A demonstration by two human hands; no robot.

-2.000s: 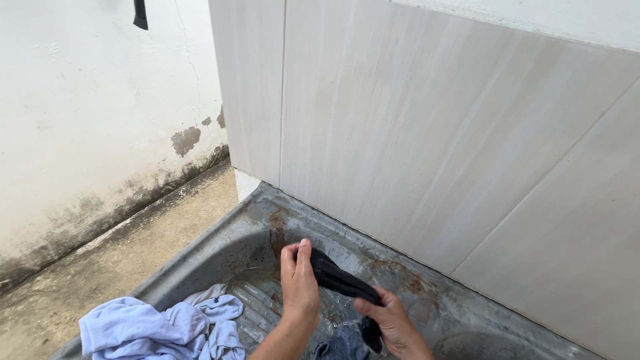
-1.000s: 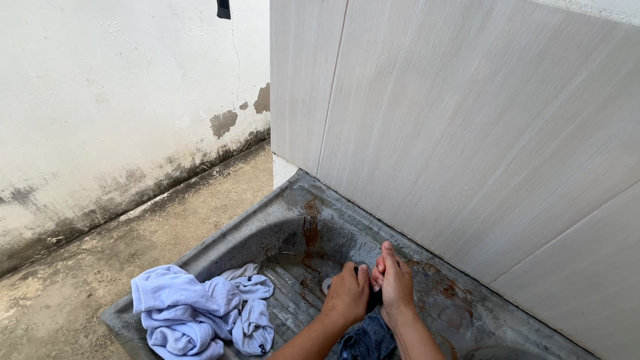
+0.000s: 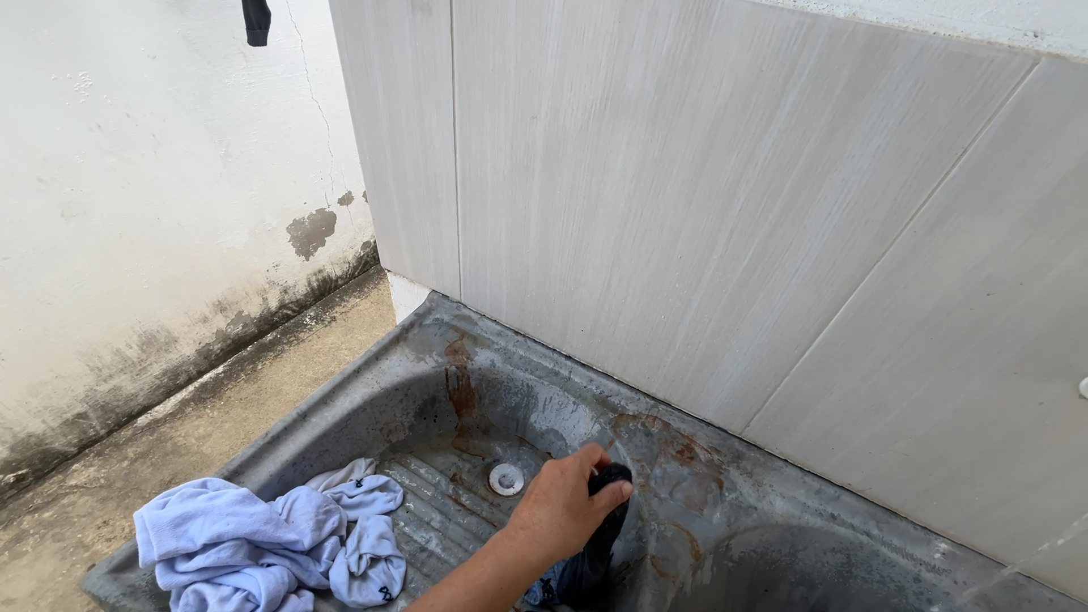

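My left hand (image 3: 568, 500) grips a black cloth (image 3: 609, 518) over the right side of the ribbed washing basin; the cloth hangs down from between thumb and fingers. Below it, partly hidden by my wrist, lies a dark blue fabric item (image 3: 557, 585). Light blue and pale wet garments (image 3: 255, 540) sit bunched on the basin's left side. A round white drain (image 3: 506, 479) shows just left of my hand. My right hand is out of view.
The grey, rust-stained sink (image 3: 340, 429) has a second hollow (image 3: 782, 565) at lower right. A tiled wall (image 3: 646, 195) rises behind it. Concrete floor (image 3: 280, 365) and a stained white wall (image 3: 153, 187) lie left. Something dark (image 3: 256, 21) hangs at top left.
Both hands were together on the black cloth two seconds ago; now the left alone holds it, and the right has left the view. The drain has come into sight.
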